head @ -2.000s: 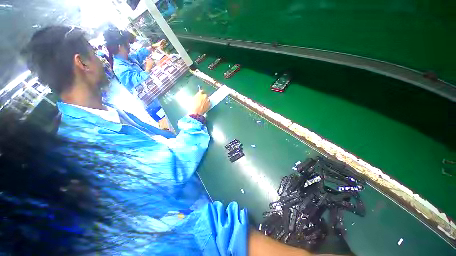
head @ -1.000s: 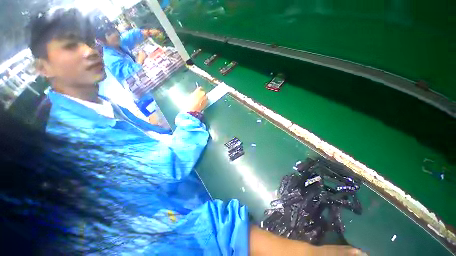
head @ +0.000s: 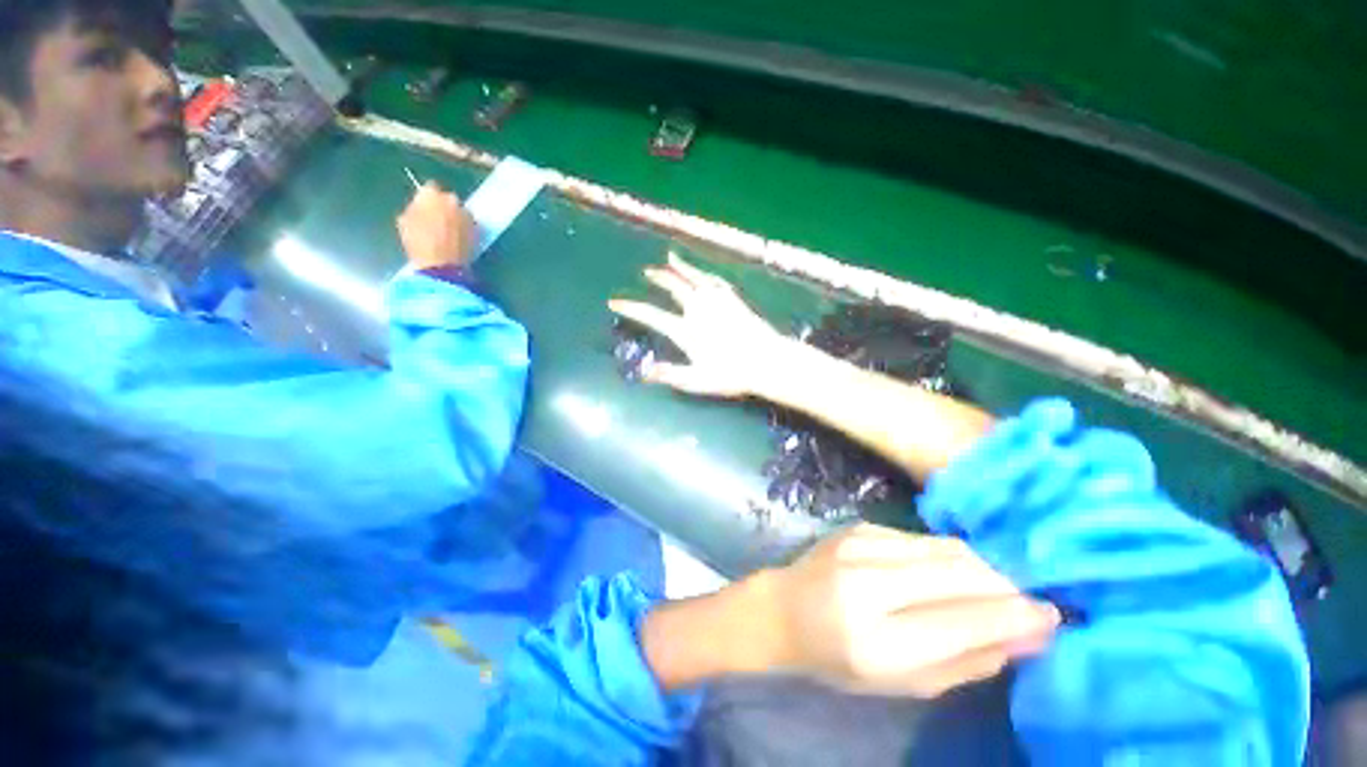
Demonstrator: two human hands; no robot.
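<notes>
My right hand [head: 712, 333] reaches left across the bench with its fingers spread. It is beside and partly over the small cluster of black plastic parts [head: 636, 354] and looks empty. My right forearm crosses the loose pile of black parts [head: 822, 468] and hides its middle. My left hand [head: 885, 607] is low in front of me, blurred, with fingers closed together. A small black part [head: 1067, 614] shows at its fingertips, against my right sleeve; its shape is unclear.
A neighbouring person in a blue smock sits at left, a hand [head: 435, 228] near a white strip [head: 507, 202]. A partly assembled phone [head: 1283, 546] lies at right. A worn whitish edge [head: 900, 292] separates bench and conveyor, which carries phone units [head: 673, 137].
The view has turned right and down. My left hand has come into full view. My right hand now shows, stretched over the bench to the small cluster. The neighbour's hand stays by the strip.
</notes>
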